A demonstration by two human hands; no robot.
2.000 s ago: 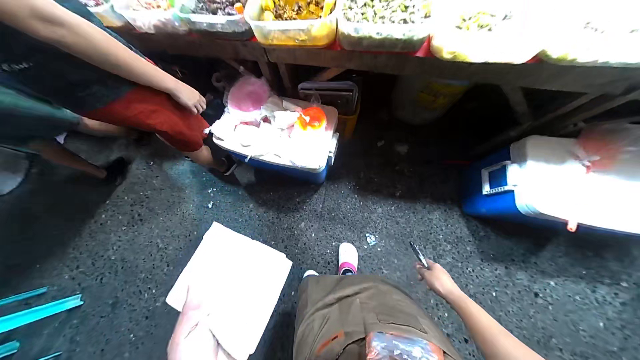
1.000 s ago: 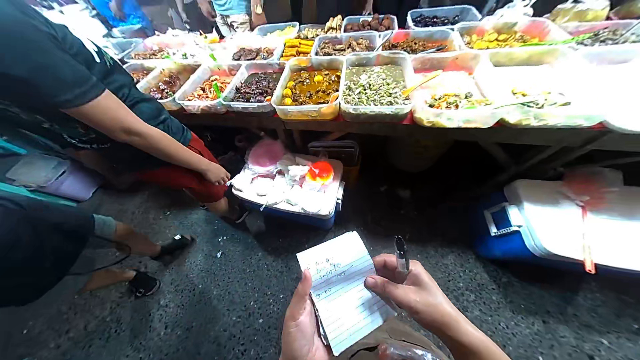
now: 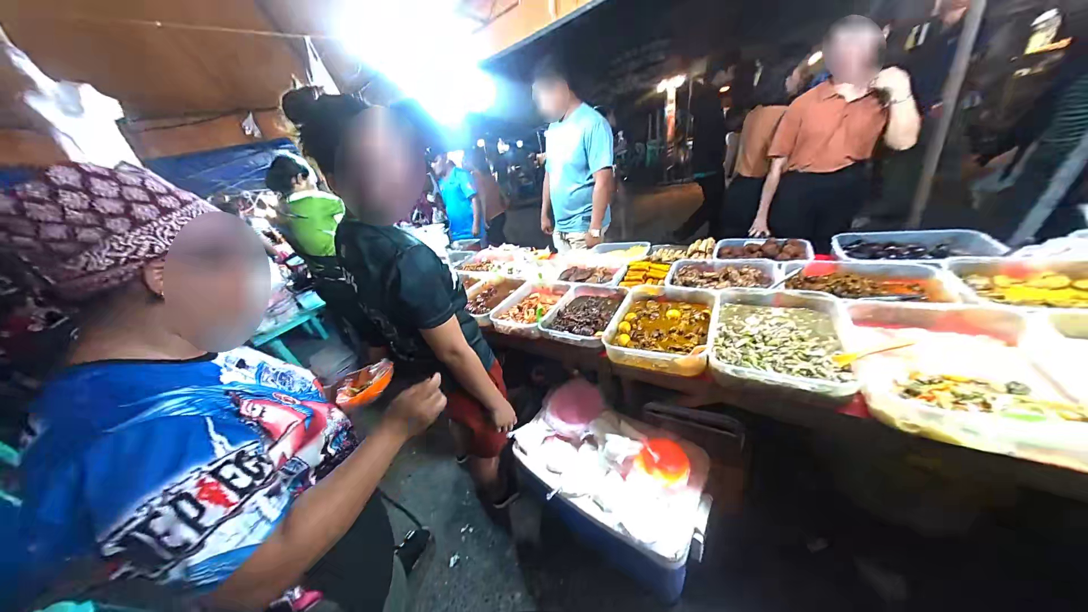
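Note:
Neither of my hands shows in the head view now, nor do the notepad and pen. Clear plastic tubs of cooked food stand in rows on a long table, among them a tub of yellow stew, a tub of chopped green vegetables and a tub of dark meat. Below the table edge, a blue cooler has plastic bags, a pink bundle and an orange item on its white lid.
Close on the left is a person in a blue printed shirt, one hand raised. Beyond, a person in a dark shirt stands beside the table. Others, including a person in light blue, stand behind it. A metal pole rises at right.
The view has swung up and left. A second ago my hands held the notepad and a pen; both hands are now out of view. The person in the blue printed shirt has come into sight.

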